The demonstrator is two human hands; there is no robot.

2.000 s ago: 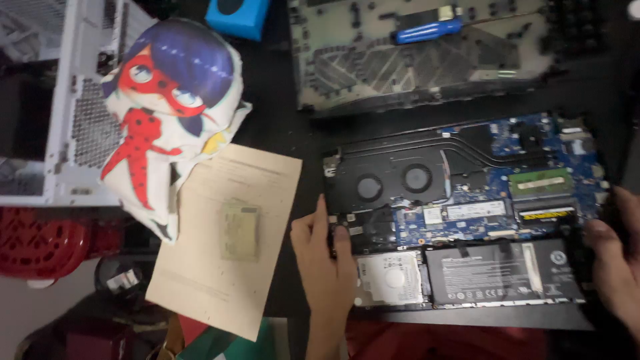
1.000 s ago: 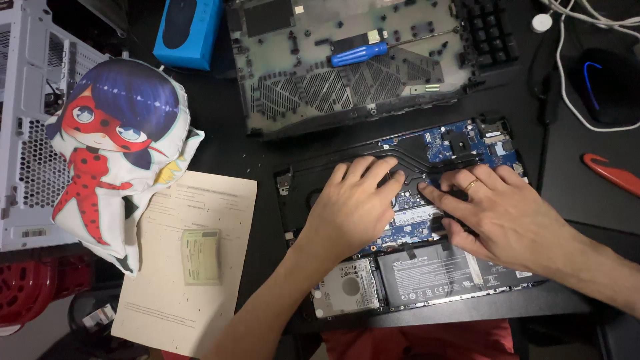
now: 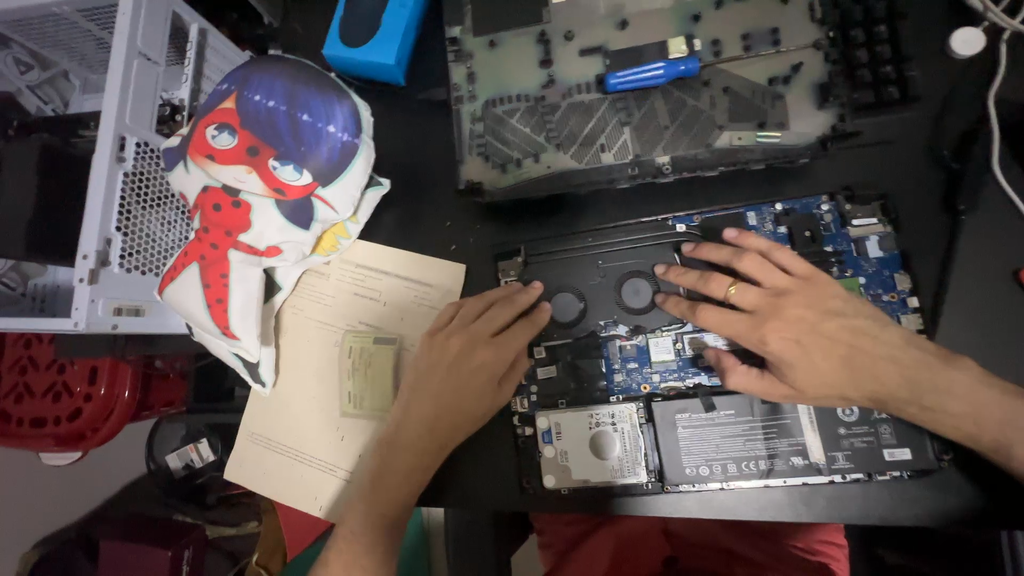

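Observation:
An opened laptop base (image 3: 572, 372) lies on the black desk with its inside facing up. My left hand (image 3: 472, 352) rests at its left edge, fingertips by the left cooling fan (image 3: 568, 307). Spread over the middle, my right hand (image 3: 788, 316), with a ring on one finger, has its fingertips by the right cooling fan (image 3: 637, 292) and the circuit board (image 3: 632, 370). It hides part of the board. Neither hand holds anything. Along the near side sit a hard drive (image 3: 594, 446) and an Acer battery (image 3: 740, 440).
Behind lies the laptop's bottom cover (image 3: 512, 172) with a blue-handled screwdriver (image 3: 652, 74) on it. To the left are a printed cushion (image 3: 232, 264), a paper sheet (image 3: 296, 400) bearing a card (image 3: 370, 374), and a white computer case (image 3: 132, 160). A blue box (image 3: 368, 60) stands behind.
Two seconds ago my hands were at the laptop base's two sides; one second ago both were over its middle. My left hand has since moved left to the edge.

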